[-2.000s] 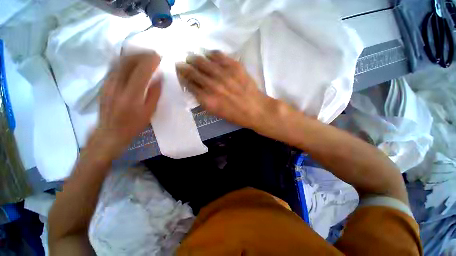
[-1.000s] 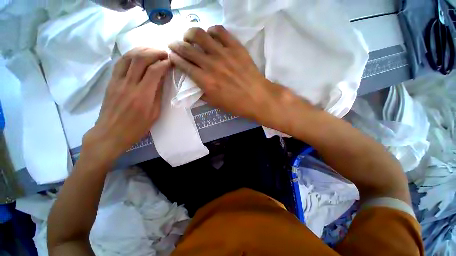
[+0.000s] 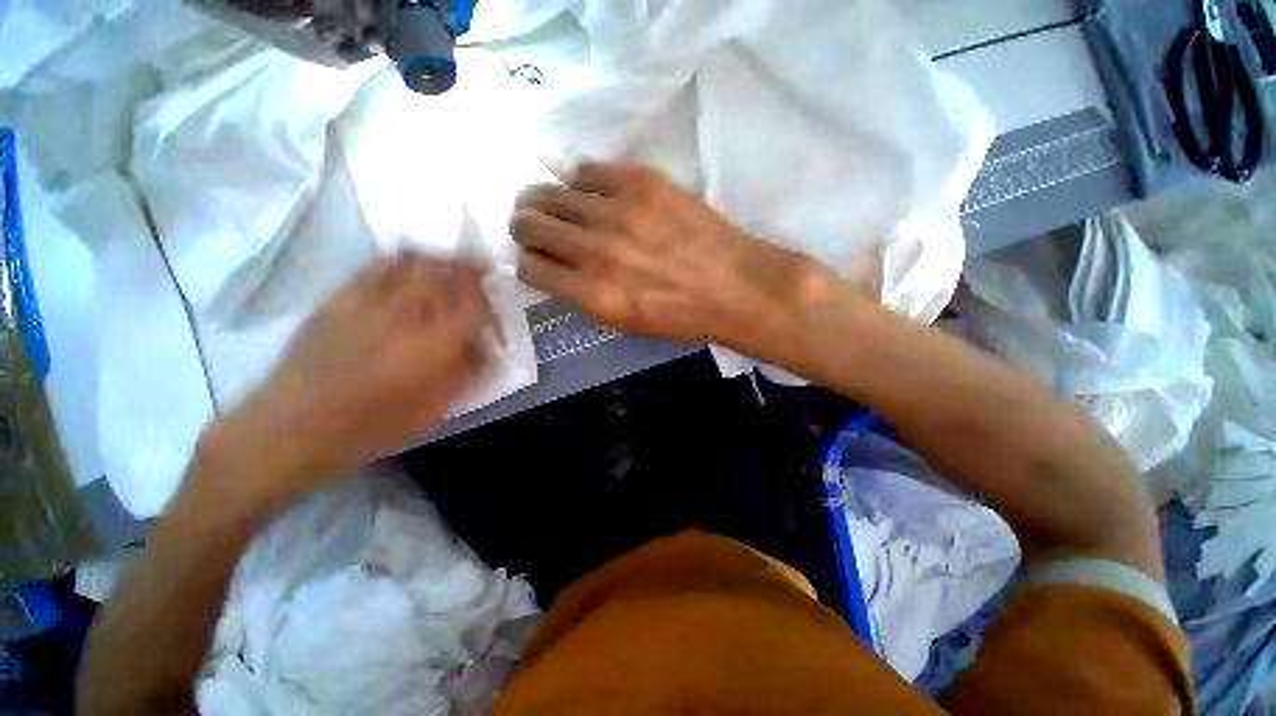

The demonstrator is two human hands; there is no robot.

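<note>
A large white garment panel [image 3: 826, 154] lies bunched left and right of the machine's needle area. A narrow white strip [image 3: 512, 361] shows beside my left hand at the table's front edge, partly hidden by that hand. My left hand [image 3: 406, 343] is blurred over the strip and cloth, fingers bent; whether it grips the cloth is unclear. My right hand [image 3: 602, 245] rests on the panel with fingers bent, right of the bright area; its grip is also unclear. The sewing machine head [image 3: 427, 63] is above both hands. The cloth under the lamp is overexposed.
A ruler strip [image 3: 1043, 175] runs along the table's front edge. Black-handled scissors [image 3: 1215, 105] lie on grey cloth [image 3: 1131, 105] at right. A white strip [image 3: 140, 378] lies at left. Below are a white cloth heap [image 3: 350, 616] and a blue-rimmed bin [image 3: 844, 546].
My left hand has moved down from the needle area toward the table's front edge. My right hand has moved slightly down. The strip's hanging end no longer reaches as far below the edge.
</note>
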